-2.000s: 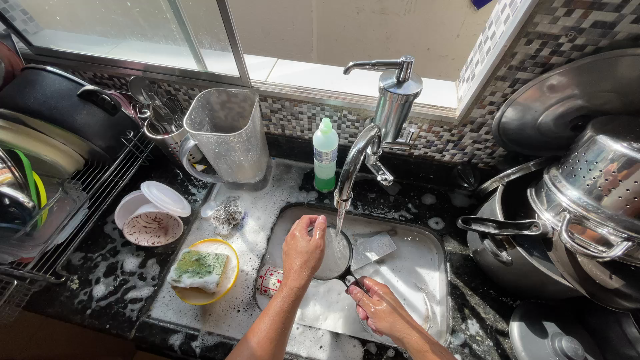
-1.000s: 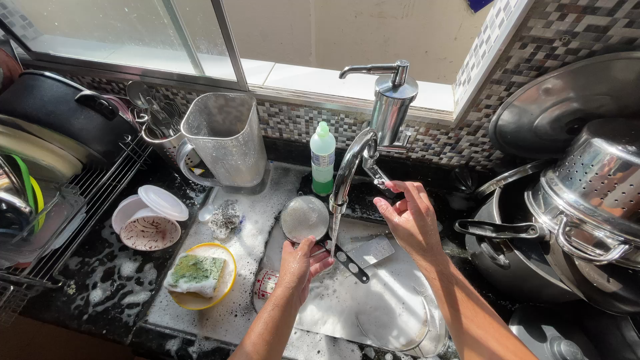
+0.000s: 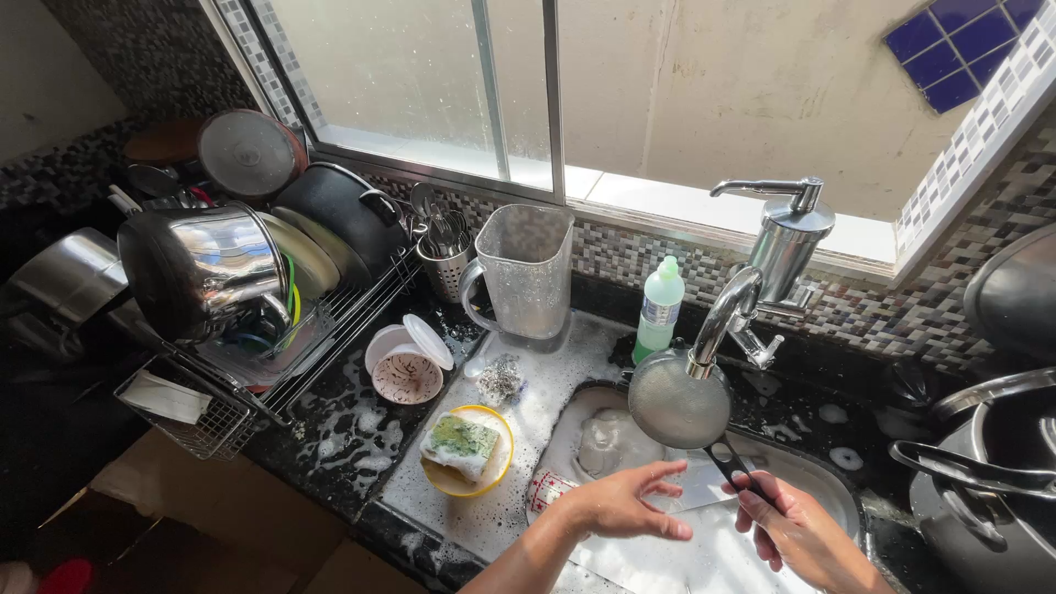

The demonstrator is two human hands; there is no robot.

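Observation:
My right hand (image 3: 780, 516) grips the black handle of a small round mesh strainer (image 3: 681, 400), raised over the sink (image 3: 825, 470) just below the chrome faucet (image 3: 726, 313). No running water shows at the spout. My left hand (image 3: 631, 503) is above the sink left of the handle, fingers spread and holding nothing. A cup with red marks (image 3: 551, 488) and a clear rounded item (image 3: 615, 441) lie in the sink. Left of it, a soapy green and yellow sponge (image 3: 464, 445) rests on a yellow-rimmed dish (image 3: 469, 490). Steel wool (image 3: 500, 379) lies behind the dish.
A clear pitcher (image 3: 526, 272) and a green soap bottle (image 3: 660, 309) stand behind the sink. White plastic tubs (image 3: 404, 371) sit near the loaded dish rack (image 3: 330, 355). Large metal pots (image 3: 973, 511) stand at the right. A steel soap dispenser (image 3: 788, 239) rises behind the faucet.
The strainer has passed from my left hand to my right, which has left the faucet lever. The stream of water has stopped. The view has swung left.

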